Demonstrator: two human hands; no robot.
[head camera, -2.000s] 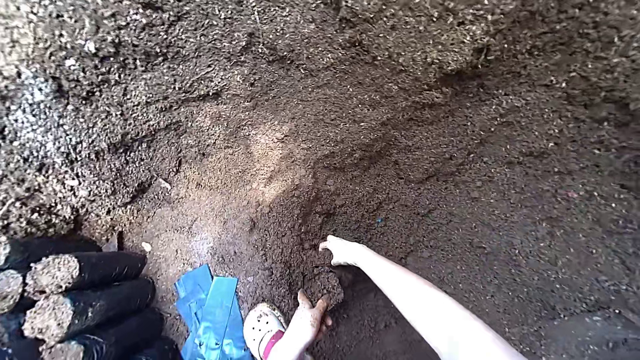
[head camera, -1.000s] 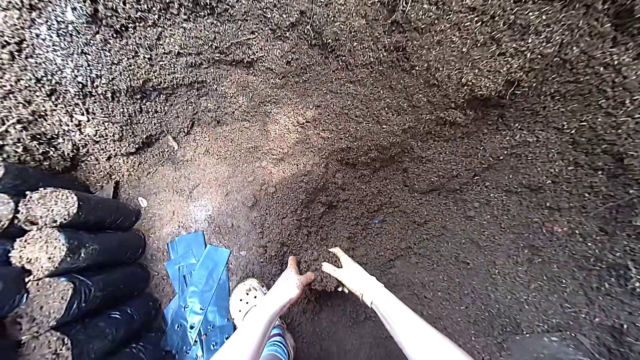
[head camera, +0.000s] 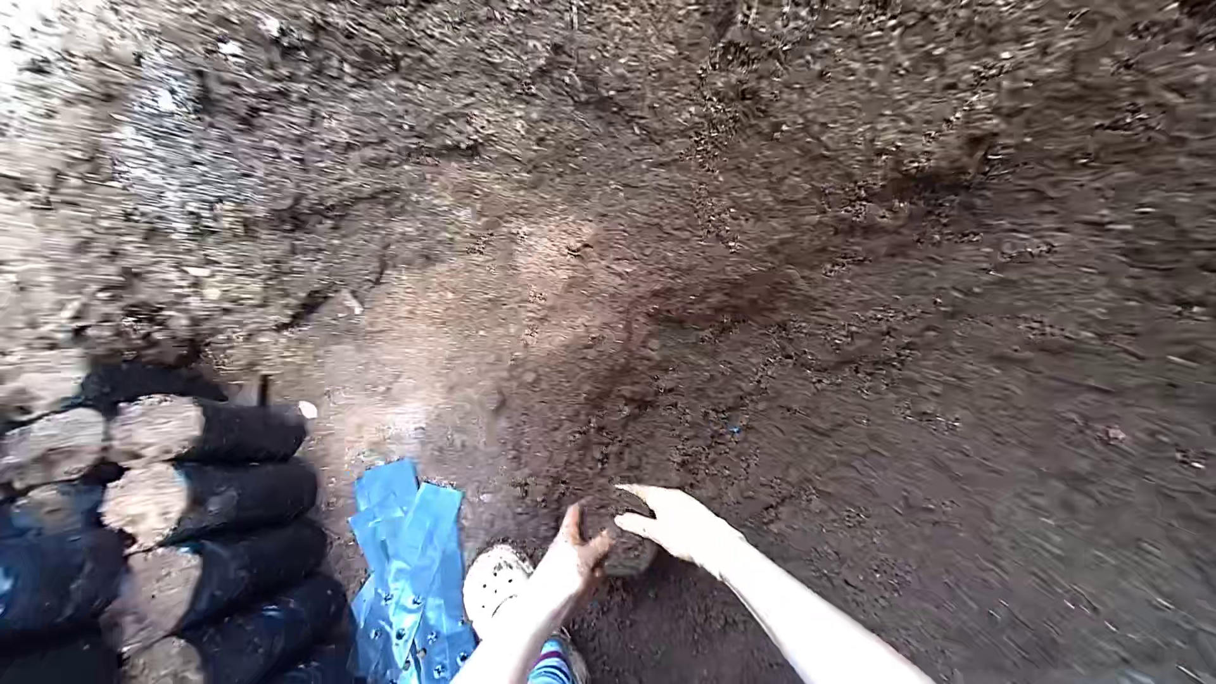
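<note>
My left hand is low in the view, its fingers apart and dark with soil. To its right, my right hand reaches in from the lower right with thumb and fingers spread. Between and just below the two hands lies a rounded, soil-coloured shape, blurred; whether either hand touches it I cannot tell. Loose dark soil surrounds them. Flat blue plastic bags with small holes lie on the ground left of my left hand, next to a light clog with holes.
Black plastic bags filled with soil are stacked on their sides at the lower left. A high bank of loose soil rises across the far side. A small blue scrap lies in the soil right of centre.
Two seconds ago my right hand was farther from my left, above and to its right; the hands have since come closer together. The view has shifted slightly.
</note>
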